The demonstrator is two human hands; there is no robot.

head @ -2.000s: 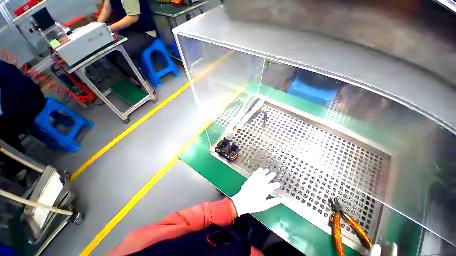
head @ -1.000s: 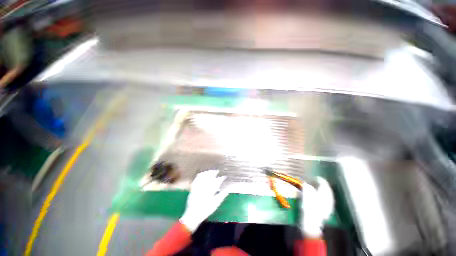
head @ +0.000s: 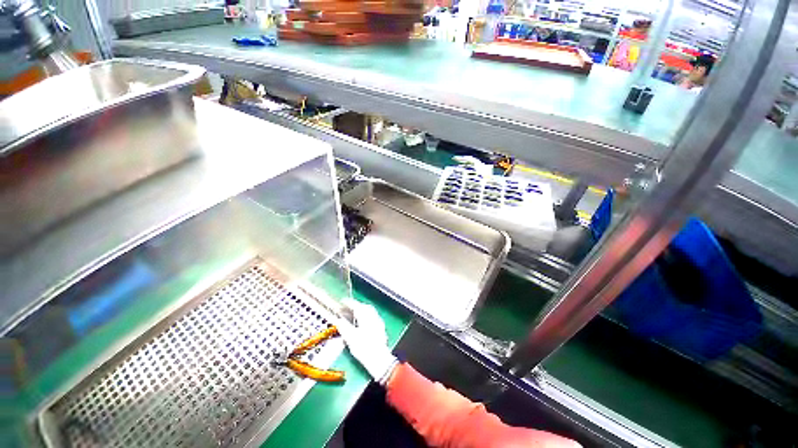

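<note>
The pliers (head: 306,360) with orange-yellow handles lie with their dark jaws over the perforated metal tray (head: 188,359), handles spread apart. My right hand (head: 363,332), in a white glove, is at the tray's right edge, by the end of the upper handle. Its fingertips are partly hidden, so I cannot tell whether they touch or grip that handle. My left hand is not in view.
The clear hood (head: 289,210) stands over the tray, with a deep metal pan (head: 105,131) on top. Right of it are a stainless tray (head: 420,254) with dark parts at its far end, a white slotted basket (head: 499,206), a metal post (head: 647,201) and a blue bin (head: 691,297).
The view has swung to the right. My left hand and the dark coil parts have left the picture. The pliers still lie spread, near my right hand.
</note>
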